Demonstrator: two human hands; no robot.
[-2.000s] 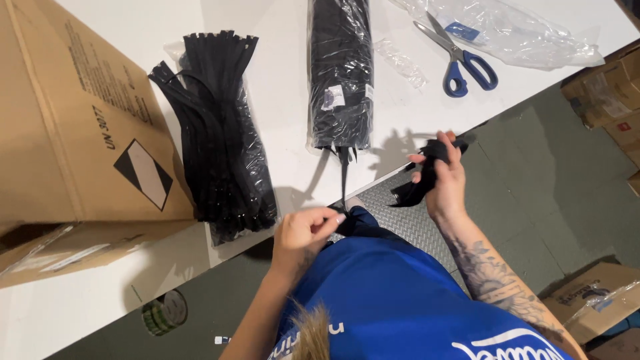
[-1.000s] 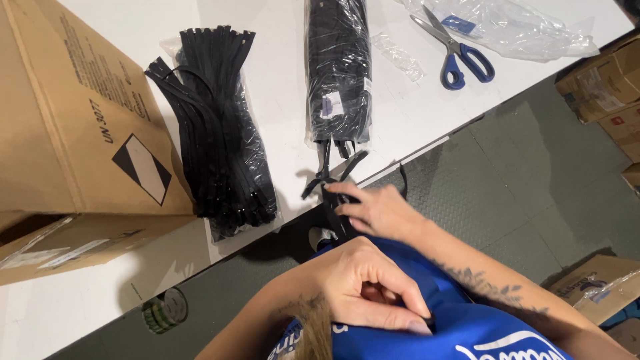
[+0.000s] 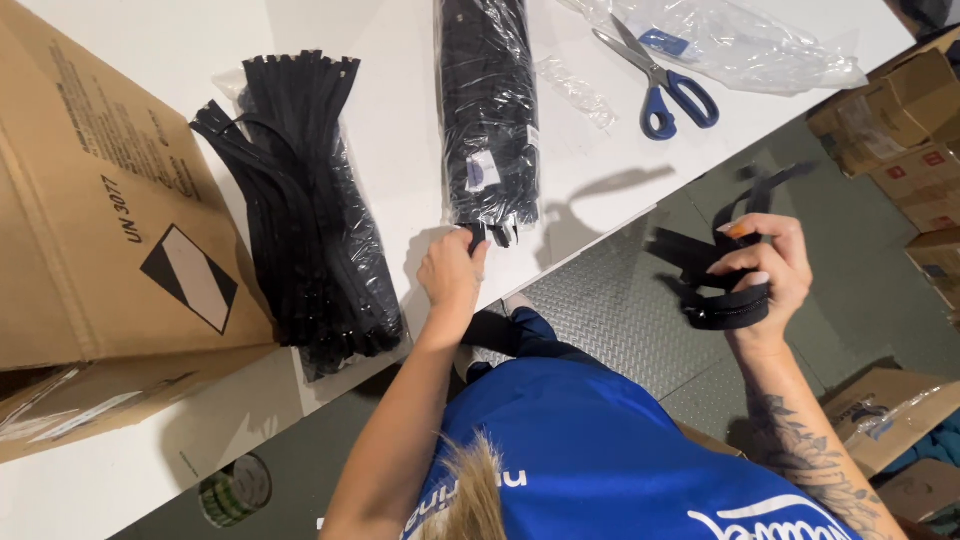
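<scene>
A clear plastic bag packed with black zippers (image 3: 491, 112) lies on the white table, its open end toward me. At that end my left hand (image 3: 452, 274) pinches the end of a black zipper. Out to the right, past the table edge, my right hand (image 3: 772, 262) holds a curled black zipper (image 3: 724, 311) with further black strips hanging from the fingers, partly blurred. Left of the bag, a loose bundle of black zippers (image 3: 300, 195) rests on another plastic bag.
A large cardboard box (image 3: 112, 187) stands on the table at the left. Blue-handled scissors (image 3: 664, 82) and a crumpled clear plastic bag (image 3: 742, 45) lie at the upper right. Cardboard boxes (image 3: 922, 180) are stacked beyond the right edge. A green-striped round container (image 3: 236, 491) is below the table.
One second ago both hands were close to my body; now the right hand is far out to the right with zippers, and the left has moved forward to the bag's open end.
</scene>
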